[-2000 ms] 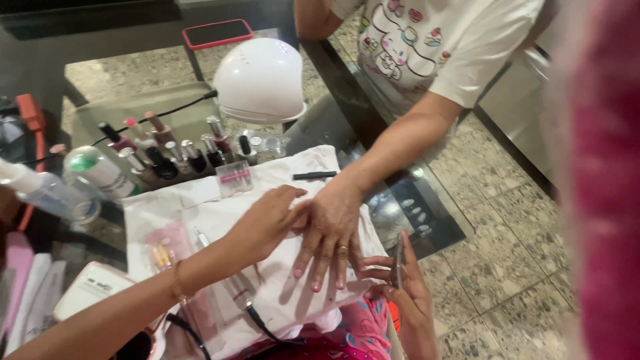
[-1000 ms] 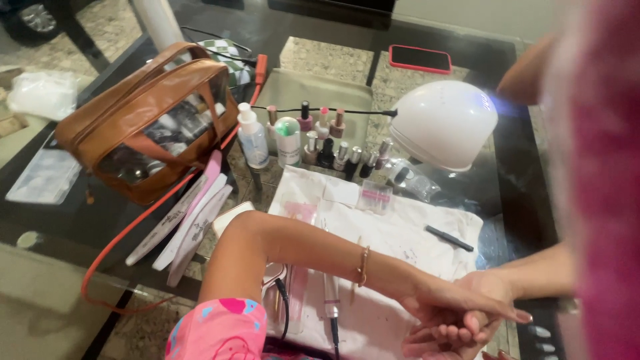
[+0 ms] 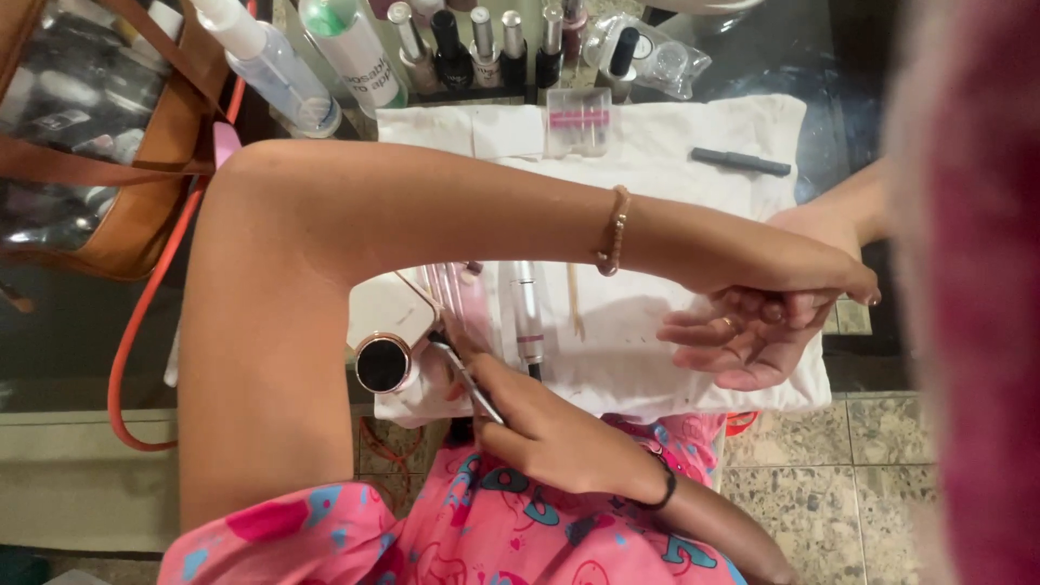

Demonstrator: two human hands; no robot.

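My left hand (image 3: pixel 784 256) reaches across to the right, palm down, and holds the other person's hand (image 3: pixel 756 349), whose fingers are loosely curled and bear a ring. A beaded bracelet is on my left wrist. Lower down, my right hand (image 3: pixel 552 431) grips a slim metal tool (image 3: pixel 475 388), its dark end close to a white device (image 3: pixel 390 313) with a round, dark-topped part. Between my arms, a silver nail drill handpiece (image 3: pixel 527 313) and a thin wooden stick (image 3: pixel 574 301) lie on the white towel (image 3: pixel 617 366), beside a pink translucent case (image 3: pixel 467 301).
Nail polish bottles (image 3: pixel 485 57), a spray bottle (image 3: pixel 280 77) and a green-and-white bottle (image 3: pixel 353 53) stand behind the towel. A clear box (image 3: pixel 578 122) and a black stick-like item (image 3: pixel 739 161) lie on it. A brown bag (image 3: pixel 146 203) and an orange cord (image 3: pixel 134 349) are at left.
My right hand, beside the other person's fingers with a thin flat tool two seconds ago, is now farther left with a slim metal tool. The other person's hand has gone from spread to curled.
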